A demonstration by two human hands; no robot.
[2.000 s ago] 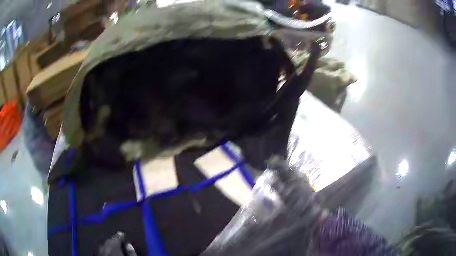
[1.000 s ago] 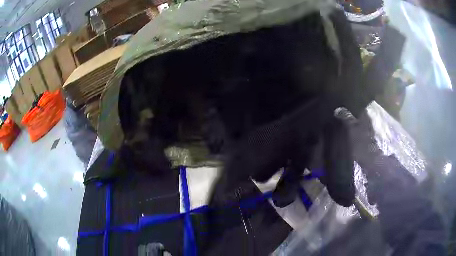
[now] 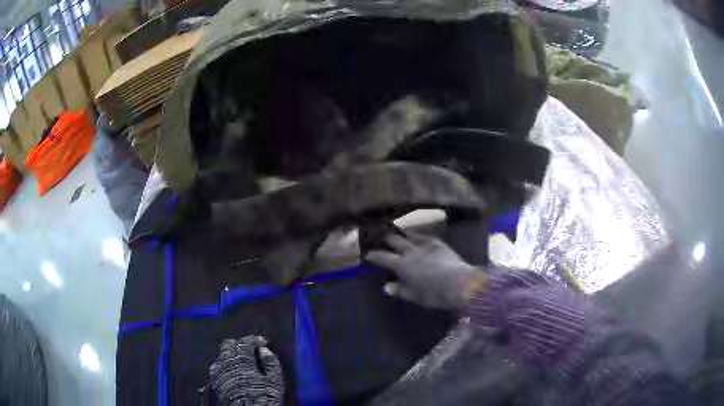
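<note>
A long camouflage strap piece (image 3: 341, 194), blurred, lies crosswise at the mouth of the large open olive sack (image 3: 179, 151). Other camouflage and black strap parts cross behind and below it. My right hand (image 3: 429, 270), in a grey glove, reaches in from the right, with its fingertips on a dark part just below the strap piece; the exact grip is blurred. My left hand (image 3: 248, 373), in a striped knit glove, rests at the bottom edge on the black bale (image 3: 373, 333), fingers bent; its underside is hidden and no held thing shows.
Blue strapping (image 3: 258, 296) crosses the bale. Shiny clear wrap (image 3: 603, 214) covers its right side, with a yellow stick (image 3: 571, 277) on it. Flattened cartons (image 3: 147, 71) and orange bags (image 3: 59, 151) stand at the left. Another olive sack (image 3: 591, 91) slumps behind at the right.
The dark pieces at the sack's right front have given way to a camouflage strap lying across its mouth. My right hand has come into clear view, and my left hand shows more.
</note>
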